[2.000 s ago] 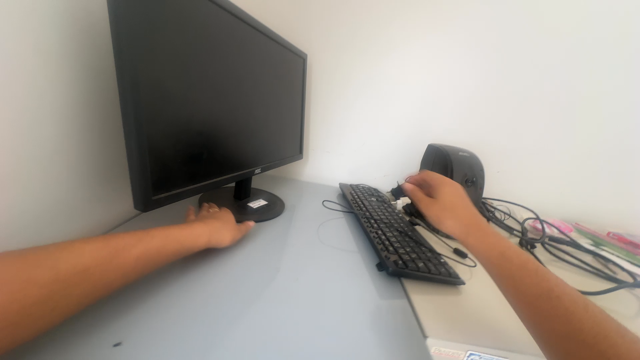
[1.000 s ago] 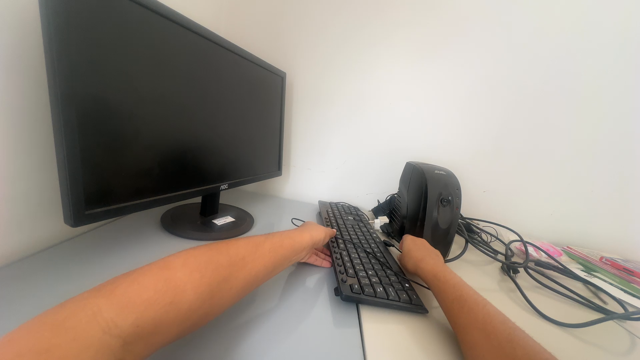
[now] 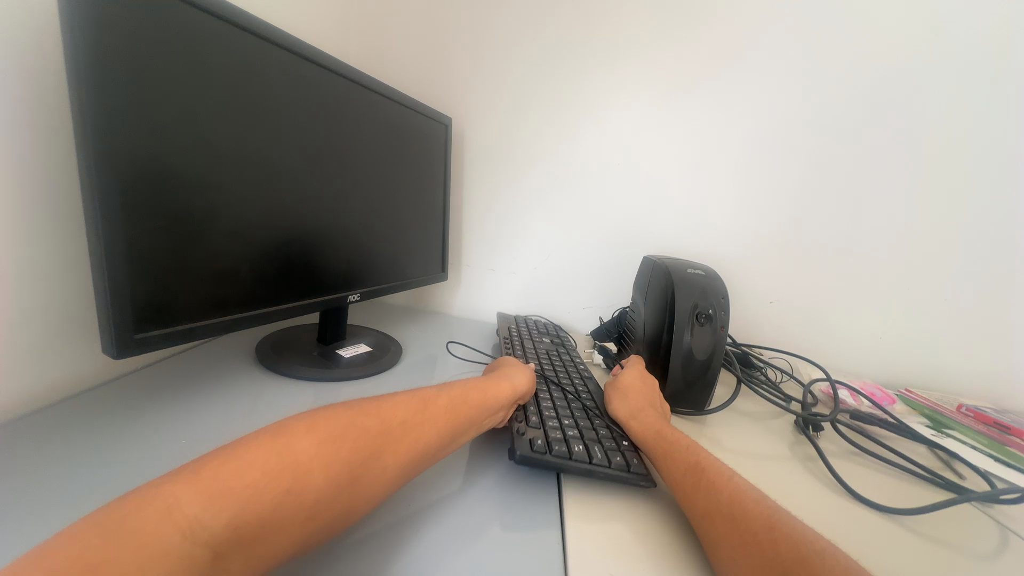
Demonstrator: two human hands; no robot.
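A black computer keyboard (image 3: 568, 384) lies across the seam between the grey and beige tabletops, with a thin black cable running over its keys. My left hand (image 3: 510, 390) grips its left edge, the fingers partly hidden underneath. At its right edge is my right hand (image 3: 636, 394), fingers closed near a black plug (image 3: 610, 357); whether it holds the plug's cable or the keyboard cannot be told. Just beyond this hand a black power unit (image 3: 684, 332) stands upright, its maker unclear. A black AOC monitor (image 3: 272, 176) with a dark screen stands to the left on its round base (image 3: 328, 352).
Several black cables (image 3: 832, 416) lie looped on the beige tabletop (image 3: 768, 496) at the right. Behind them are a pink plastic-wrapped item (image 3: 860, 394) and some papers or booklets (image 3: 960, 420). A wall (image 3: 720, 144) rises behind the tables.
My left hand has moved from the monitor's base to the keyboard's left edge. My right hand, earlier raised with a dark item above the keyboard, is lower at its right edge.
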